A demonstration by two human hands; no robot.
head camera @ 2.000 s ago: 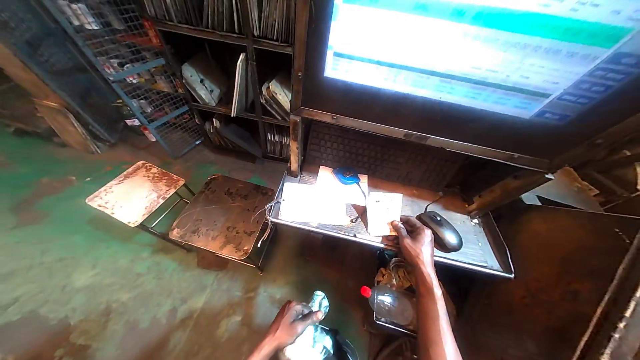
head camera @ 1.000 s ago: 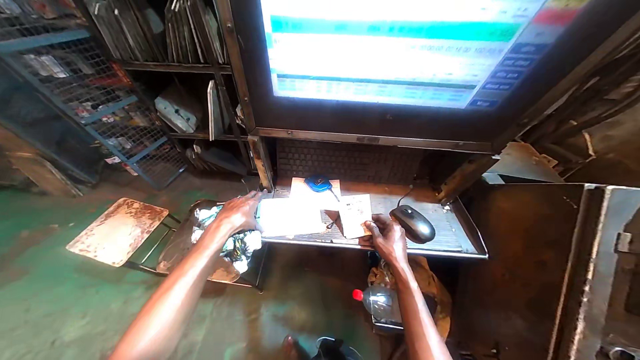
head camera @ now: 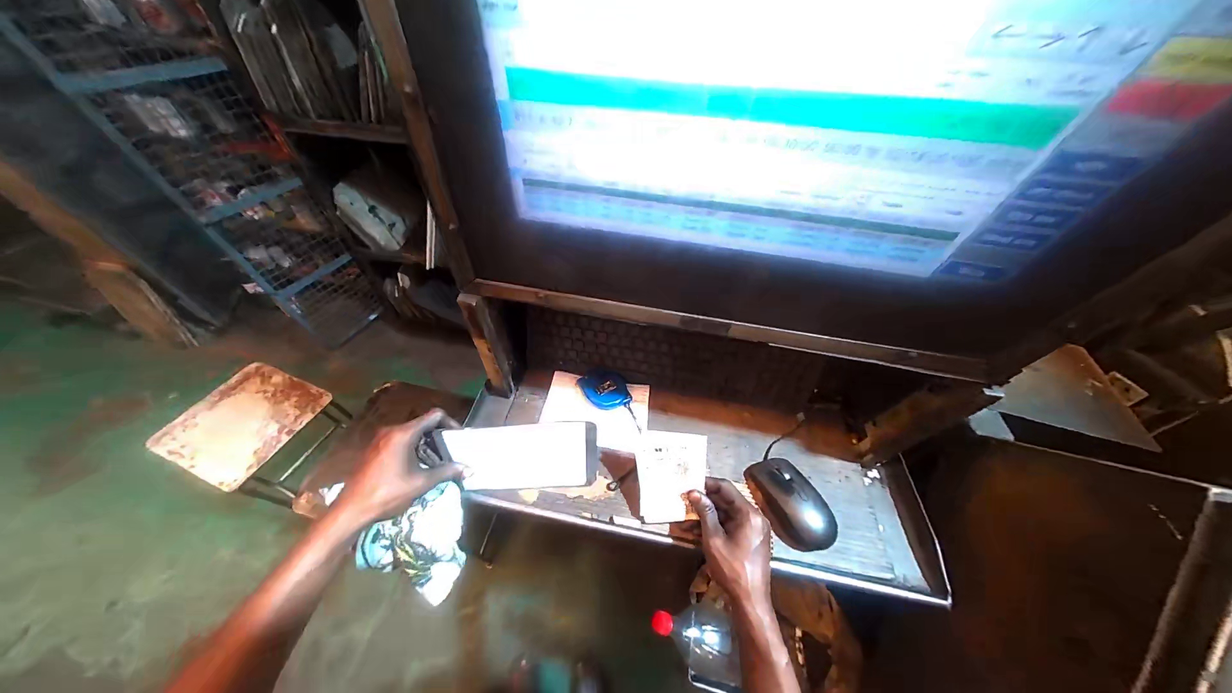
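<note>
My left hand (head camera: 409, 467) grips the left end of a flat white device (head camera: 520, 455), likely a phone with a bright screen, above the shelf's left part. A crumpled patterned cloth (head camera: 428, 544) hangs just below that hand. My right hand (head camera: 731, 529) pinches the lower right corner of a small paper slip (head camera: 672, 476) that bears writing. Right of it, a black computer mouse (head camera: 791, 503) lies on the metal shelf (head camera: 876, 539). A round blue object (head camera: 604, 389) with a cord rests on another paper (head camera: 568, 409) behind the device.
A large lit monitor (head camera: 770, 125) stands above the shelf, with a dark keyboard (head camera: 674, 356) under its frame. Two stools, one with a worn top (head camera: 241, 423), stand at left. A clear bottle with a red cap (head camera: 662, 623) is below the shelf. Racks (head camera: 260, 202) stand behind at left.
My left hand has moved from low in the view to the shelf's left end, and now holds the white device raised. The cloth it held earlier hangs below it. My right hand stays at the paper slip.
</note>
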